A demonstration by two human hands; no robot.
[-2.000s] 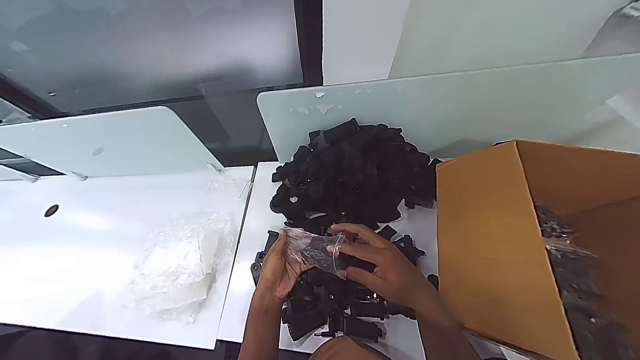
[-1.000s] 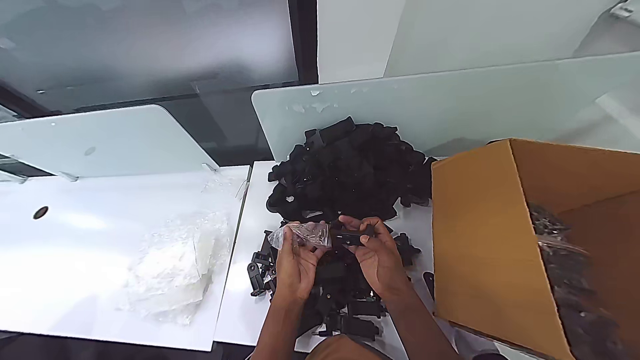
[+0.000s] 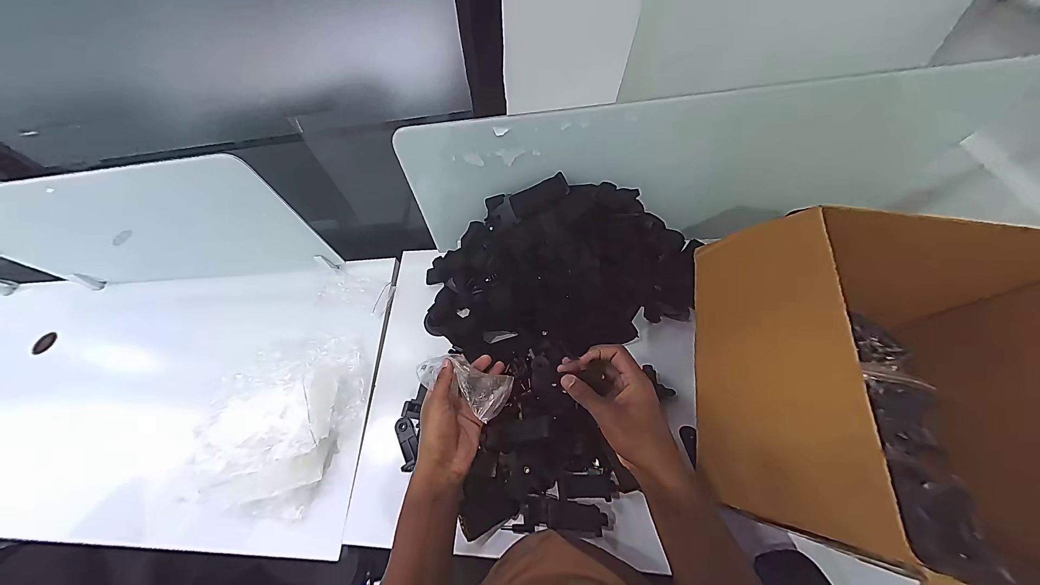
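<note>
My left hand (image 3: 457, 418) holds a crumpled clear plastic bag (image 3: 481, 390) that looks empty. To its right, my right hand (image 3: 613, 390) is raised over black plastic parts with thumb and fingers bent; whether anything dark sits between them cannot be told against the black background. Beneath both hands lie loose black plastic parts (image 3: 561, 487), some of them bracket-shaped. Behind them, against the glass panel, rises a large heap of black items (image 3: 561, 260).
An open cardboard box (image 3: 772, 374) stands at the right, with bagged dark parts (image 3: 926, 455) inside. Clear plastic bags (image 3: 276, 431) are piled on the white table (image 3: 122, 455) at the left. Frosted glass panels (image 3: 731, 146) run along the back.
The bag held a dark part two seconds ago, then the right hand had a black part beside it. Now the bag is only in my left hand, and the hands are farther apart.
</note>
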